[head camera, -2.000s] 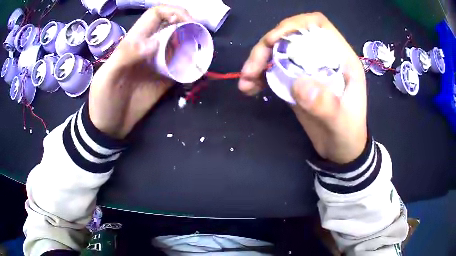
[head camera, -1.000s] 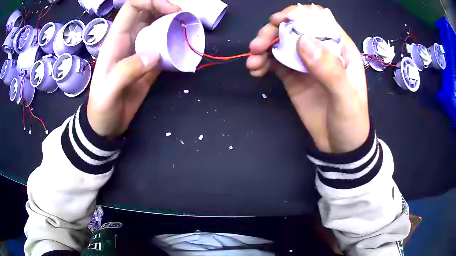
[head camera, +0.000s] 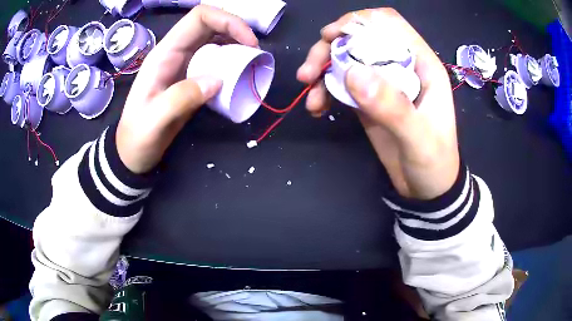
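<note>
My left hand (head camera: 169, 94) holds a plain lilac housing sleeve (head camera: 219, 78) between thumb and fingers, its open mouth tilted to the right. My right hand (head camera: 401, 106) holds a lilac fan unit (head camera: 342, 78) with a white bladed impeller (head camera: 379, 44), the thumb on its side. Red motor leads (head camera: 288, 108) run from the fan unit. One lead reaches into the sleeve's mouth; another hangs below with a white connector (head camera: 252, 144) at its end. The sleeve and the fan unit are apart, both above the black table.
Several lilac units with blades (head camera: 89, 88) stand at the left. Curved lilac sleeves (head camera: 266, 14) lie at the back. Several fan units with red leads (head camera: 511, 93) lie at the right, near a blue bin (head camera: 562, 94). White scraps (head camera: 251, 169) dot the black surface (head camera: 282, 219).
The sleeve has moved down and slightly right since one second ago, its mouth tipped lower. The fan unit has moved a little left. A lead end with the white connector now hangs free below them.
</note>
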